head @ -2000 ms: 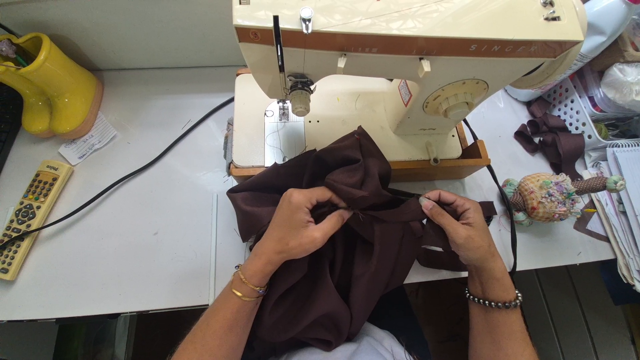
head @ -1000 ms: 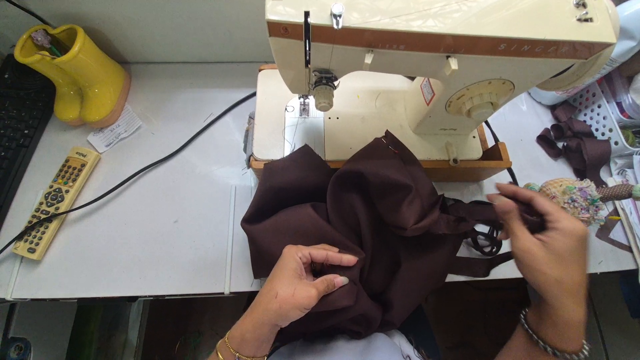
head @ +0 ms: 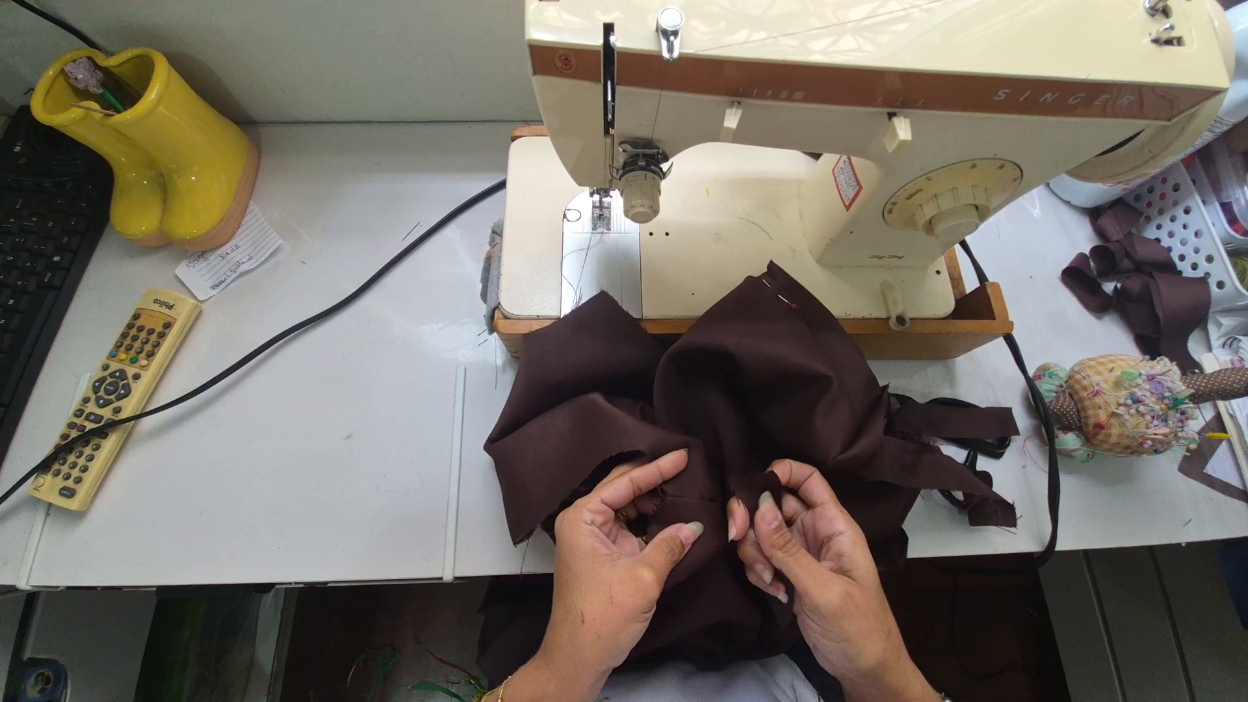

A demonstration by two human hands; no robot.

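Note:
Dark brown fabric (head: pixel 770 390) lies bunched over the table's front edge and against the base of a cream sewing machine (head: pixel 721 234). A straight pin (head: pixel 778 292) is stuck near its upper corner. Among the folds, my left hand (head: pixel 619 556) has thumb and forefinger at a cut edge, with some fingers hidden beneath the cloth. My right hand (head: pixel 804 556) pinches a small part of the same fabric just to the right. The presser foot (head: pixel 602 210) is behind the fabric, with thread trailing from it.
A black cable (head: pixel 331 302) crosses a remote control (head: pixel 115 400) at left, near a yellow boot-shaped pot (head: pixel 166 146) and a keyboard (head: pixel 44 244). At right are a pincushion (head: pixel 1121 405), brown fabric strips (head: pixel 1150 283), a perforated white basket (head: pixel 1180 219) and another black cord (head: pixel 1033 390).
My right hand has come back from the right, near the pincushion, to the fabric beside my left hand. The pinned corner now shows clear of my hands.

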